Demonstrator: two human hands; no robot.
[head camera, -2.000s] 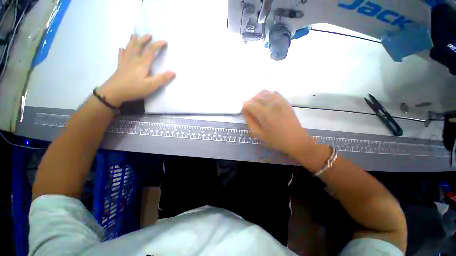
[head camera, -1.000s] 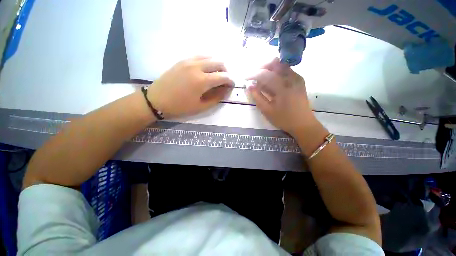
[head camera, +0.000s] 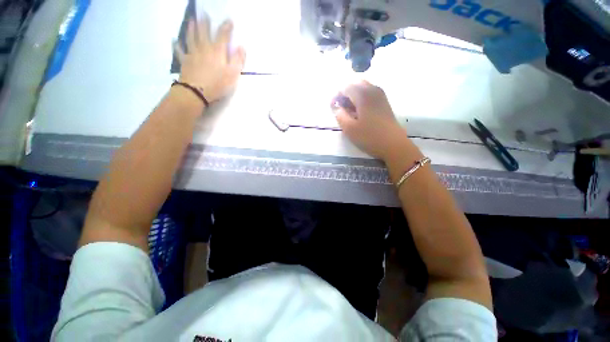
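The pale fabric panel (head camera: 267, 40) lies on the white machine table left of the needle area, washed out by bright light. A strip of dark grey cloth (head camera: 179, 53) shows at its left edge. My left hand (head camera: 213, 61) lies flat on the panel with its fingers apart. My right hand (head camera: 366, 115) is below the needle area with its fingers curled; a small dark spot shows at the fingertips, and I cannot tell whether it is held. The sewing machine head (head camera: 428, 27) with blue lettering is at the upper right. The needle itself is lost in glare.
Dark thread snips (head camera: 495, 145) lie on the table to the right. The grey ruler strip (head camera: 287, 172) runs along the front edge. A blue crate (head camera: 160, 239) is below the table at left. Dark cloth (head camera: 548, 294) lies below at right.
My left hand has moved left and away from my right hand, opening flat on the panel. The panel's near edge has moved from the ruler towards the back since the earliest frame.
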